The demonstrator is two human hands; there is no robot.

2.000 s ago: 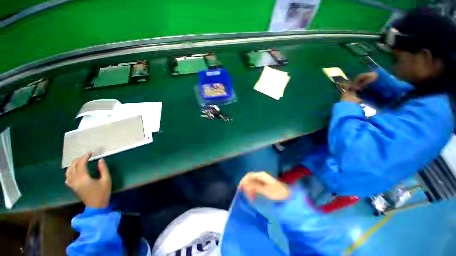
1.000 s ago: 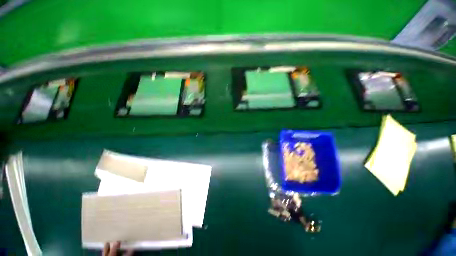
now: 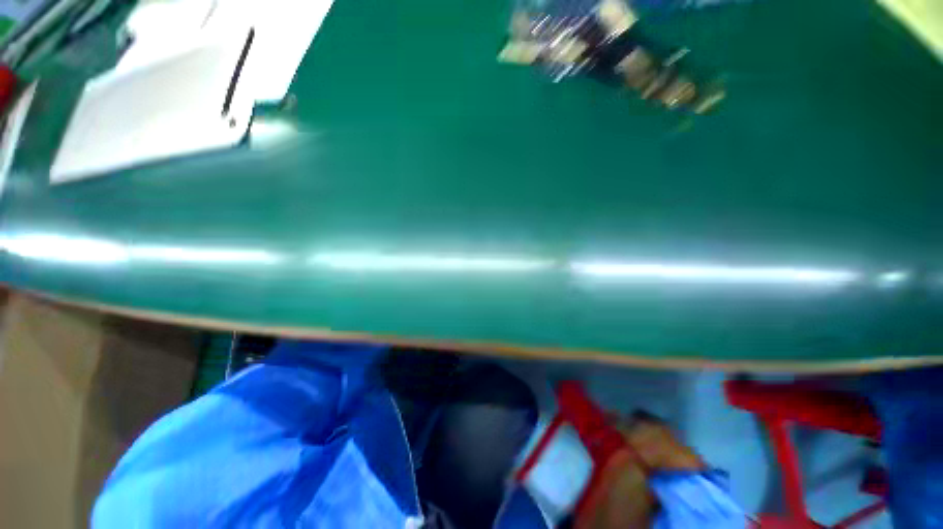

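Observation:
Pale sheets lie overlapping at the upper left of the green bench, with a short dark line near their right side. A loose pile of small dark, silver and tan components lies at the top, right of centre, blurred. My right hand is low in the picture, below the bench edge, blurred and partly cut off; whether it holds anything cannot be told. My left hand is not in view; blue smock cloth fills the lower left.
The glossy green bench ends in a curved front edge. A brown box-like surface stands below it at left. Red frames stand on the floor at lower right. A yellow sheet corner shows at upper right.
The view has tilted down to the bench's front edge, leaving the tablets out of view. My left hand has left the sheets and the picture. My right hand shows again, low.

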